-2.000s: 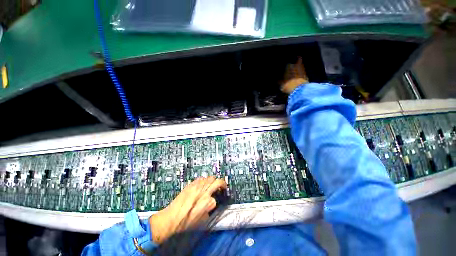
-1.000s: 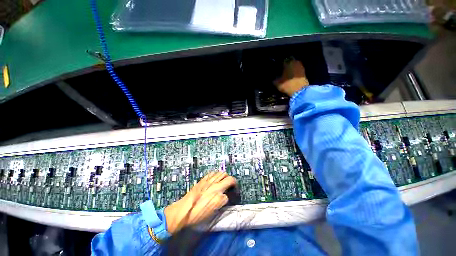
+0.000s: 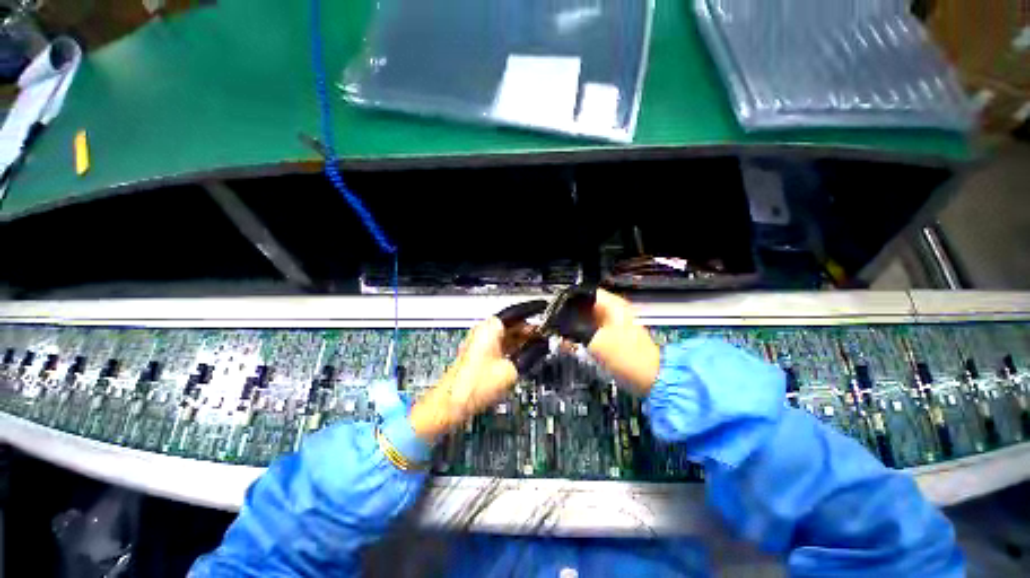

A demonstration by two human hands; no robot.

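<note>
My left hand (image 3: 480, 373) and my right hand (image 3: 616, 339) meet over the green circuit boards (image 3: 452, 446), near the far rail. Black finger cots cover the fingertips of both hands. Small parts (image 3: 555, 307) with metallic and coppery glints show between the fingertips; their type and number cannot be told. The fingers of both hands are closed around them. The boards lie edge to edge in a long band, with black upright blocks on them.
White rails (image 3: 226, 307) border the boards. A dark parts bin (image 3: 678, 280) and a long, low tray (image 3: 474, 285) sit under the green bench (image 3: 226, 102). A blue coiled cord (image 3: 359, 206) hangs down. Clear plastic trays (image 3: 830, 68), white papers (image 3: 540, 88) and a yellow stick (image 3: 81, 152) lie on the bench.
My right hand has come out of the dark bin, back over the boards. My left hand has lifted off the near edge and met it. The view has shifted.
</note>
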